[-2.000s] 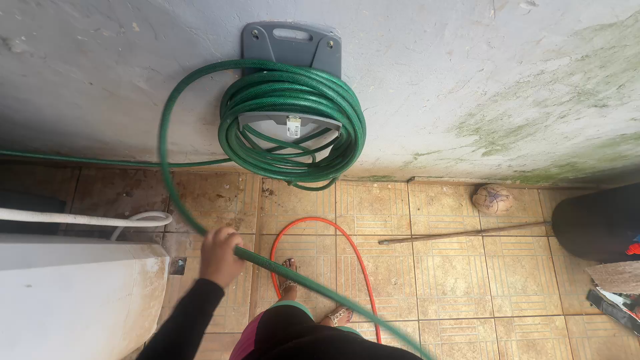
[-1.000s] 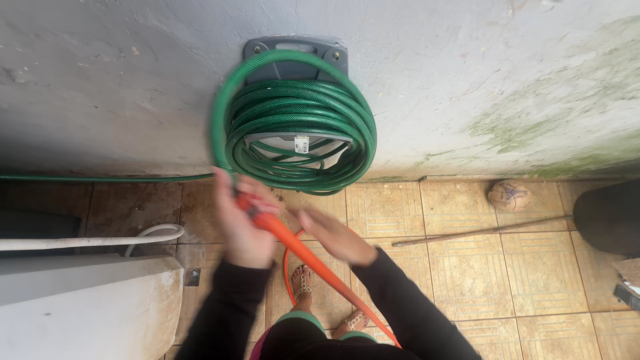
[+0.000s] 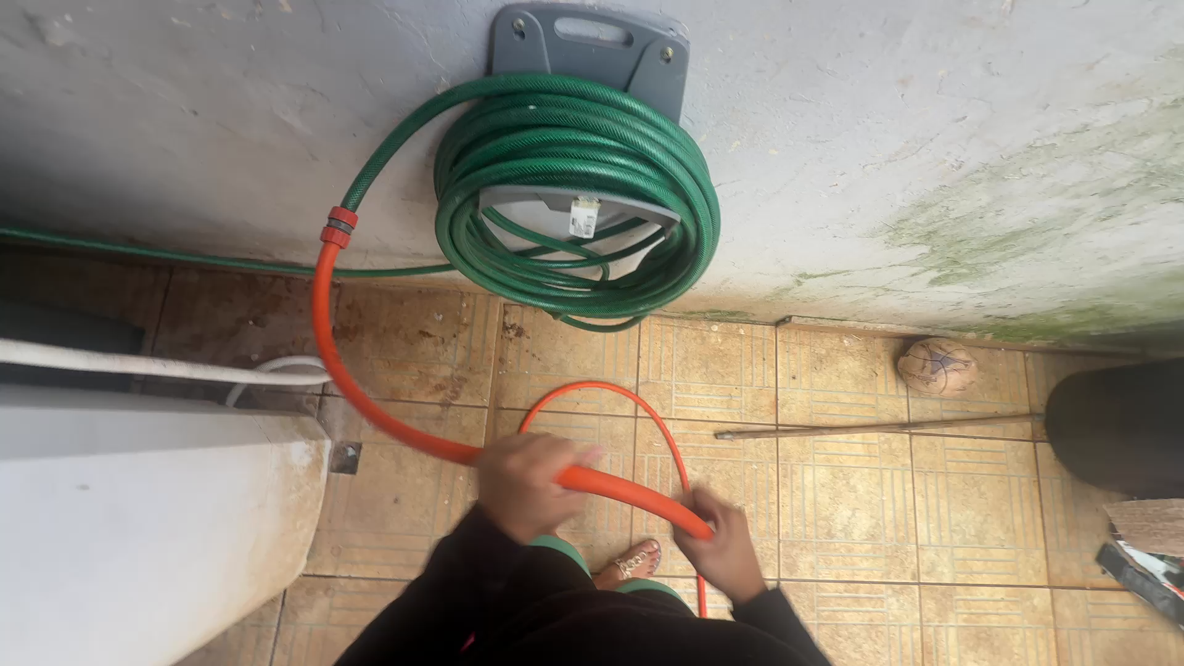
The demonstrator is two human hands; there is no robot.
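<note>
A green garden hose (image 3: 578, 153) lies in thick loops over a grey plastic hose hanger (image 3: 592, 51) fixed to the wall. Its upper end curves down at the left to a red and grey hose connector (image 3: 339, 227), which joins it to an orange hose (image 3: 388, 425). My left hand (image 3: 535, 486), somewhat blurred, is closed around the orange hose below the coil. Farther right along the same hose, my right hand (image 3: 721, 541) grips it too. A further orange loop hangs or lies below and behind my hands; its far end is out of view.
A white appliance or tub (image 3: 157, 518) stands at the left, with a pale corrugated hose (image 3: 157, 363) above it. On the tiled floor to the right are a worn ball (image 3: 937, 366), a wooden stick (image 3: 879, 428) and a black container (image 3: 1119, 425). My sandalled foot (image 3: 638, 562) shows below.
Two seconds ago my left hand held green hose; now both hands hold orange hose. The connector hangs left of the coil, away from my hands. My right hand has come into view since the first frame.
</note>
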